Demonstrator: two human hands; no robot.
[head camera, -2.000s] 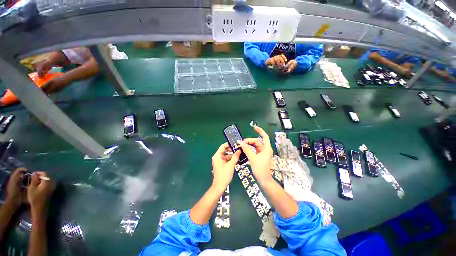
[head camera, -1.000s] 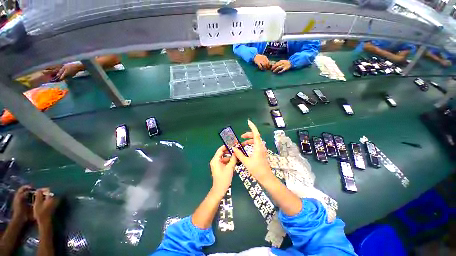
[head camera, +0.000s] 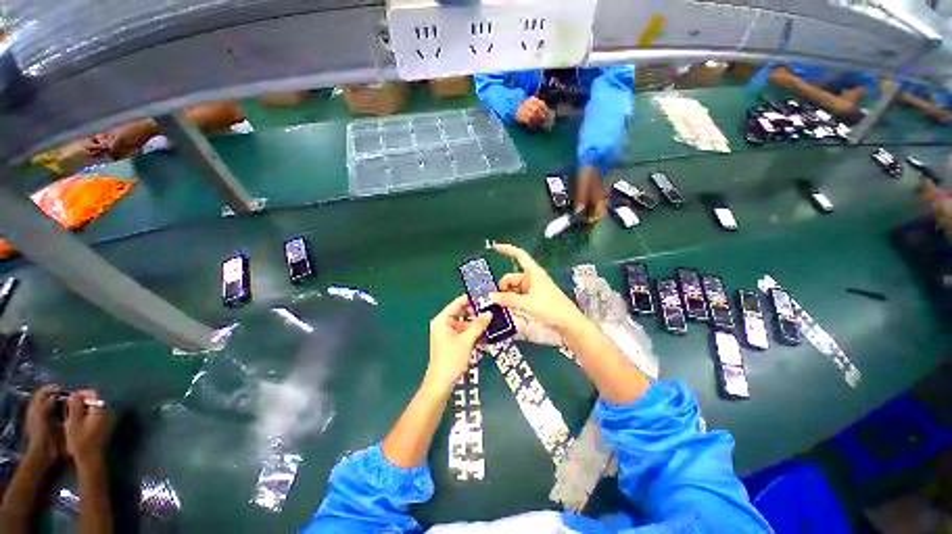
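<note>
A black keypad mobile phone (head camera: 480, 287) is held upright over the bench between both hands. My left hand (head camera: 454, 339) grips its lower left side. My right hand (head camera: 530, 292) touches its right side and lower face with thumb and fingers, and its index finger is stretched out with a tiny pale adhesive part (head camera: 492, 244) at the tip. Strips of adhesive parts (head camera: 530, 396) lie below the hands. Crumpled backing paper (head camera: 616, 323) lies to their right, partly hidden by my right forearm.
Waiting phones (head camera: 692, 296) and a pale strip (head camera: 825, 339) lie at right. Two phones (head camera: 235, 280) and clear film (head camera: 287, 386) lie at left. A clear tray (head camera: 433, 152) is across the bench. A metal post (head camera: 104, 266) stands left. A person's hand (head camera: 591, 198) reaches in opposite.
The person opposite has stretched an arm to the phones in the middle. My right index finger has swung left above the phone, and the held phone is more upright. The view has shifted slightly.
</note>
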